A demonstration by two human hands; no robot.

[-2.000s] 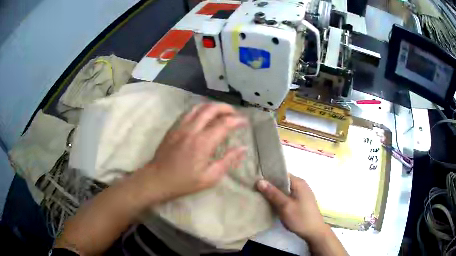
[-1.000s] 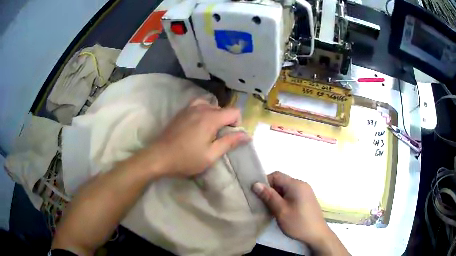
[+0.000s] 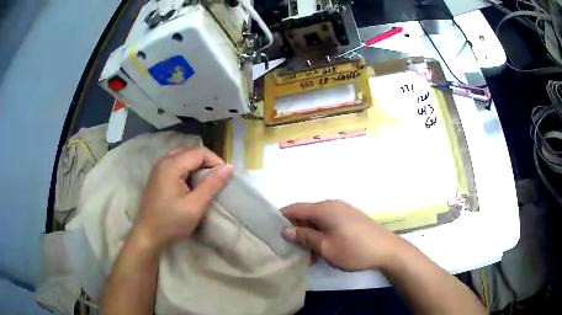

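Observation:
A beige garment [image 3: 234,277] lies bunched over the front left of the machine table. My left hand [image 3: 182,194] grips the upper end of its flat greyish-beige band [image 3: 252,212], thumb on top. My right hand [image 3: 336,237] pinches the lower right end of the band, thumb on top and fingers at the outer edge. The band runs diagonally between both hands, beside the template board [image 3: 333,178]. The yellow-brown clamp frame [image 3: 317,92] stands above the board, with nothing beige in its slot.
The white sewing machine head [image 3: 182,67] is at the upper left. A pink-red stick [image 3: 383,37] and thread snips [image 3: 465,92] lie at the upper right. Another beige cloth [image 3: 80,160] lies at the left. Beige cords [image 3: 548,132] hang at the right edge.
The view has swung, so machine and board appear further left. The band end under my left hand is flatter and more exposed. Both hands keep hold of the garment.

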